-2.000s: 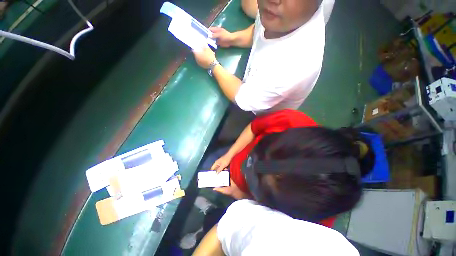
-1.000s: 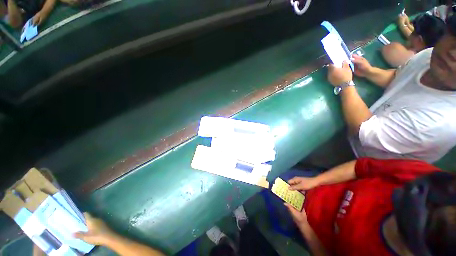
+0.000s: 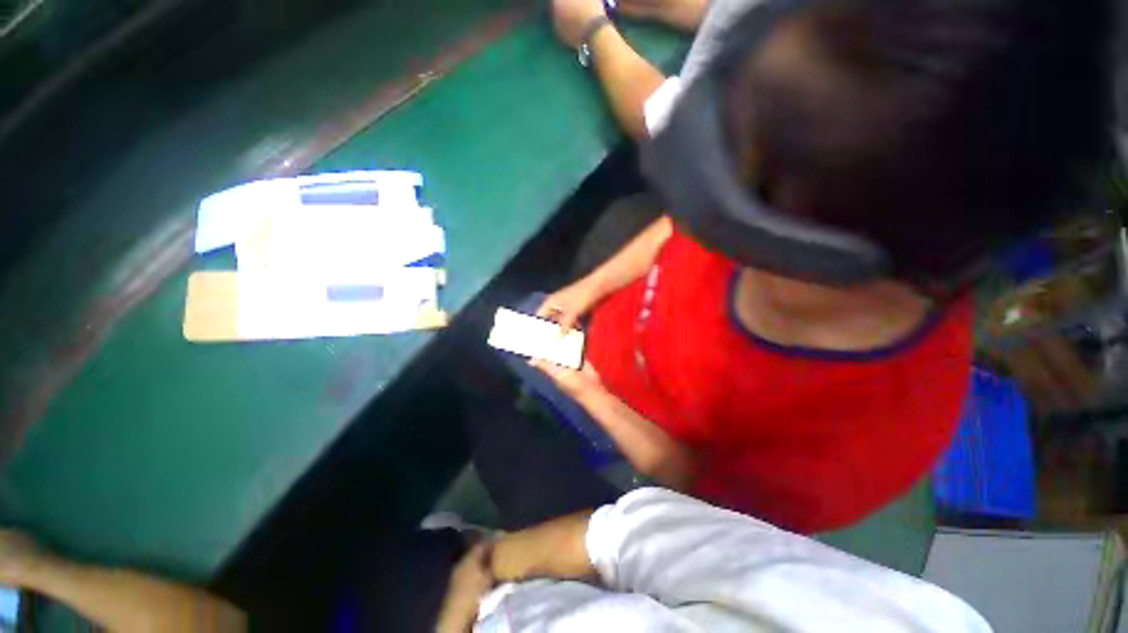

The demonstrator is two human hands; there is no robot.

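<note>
Unfolded white cartons [image 3: 334, 254] lie on the green worktop [image 3: 161, 433], left of centre, with dark printed panels and brown flaps. No hand touches them. A bare forearm, apparently my right, enters at the bottom left; its hand [image 3: 15, 559] is blurred and cut by the left edge, so its hold cannot be told. A pale blue piece [image 3: 9, 608] shows just below it. My left hand is not in view. A white-sleeved arm [image 3: 544, 547] crosses the bottom centre, its bend partly cut off; whose it is cannot be told.
A person in red [image 3: 792, 396] sits beside the worktop and holds a bright-screened phone [image 3: 537, 339]. Another person's wrist with a watch [image 3: 594, 37] rests at the worktop's top. Blue bins [image 3: 986, 445] and a pale panel [image 3: 1021, 575] are at the right.
The view has swung right since one second ago, so the cartons lie further left and the person in red looms larger. The carton held at the lower left has nearly left the picture.
</note>
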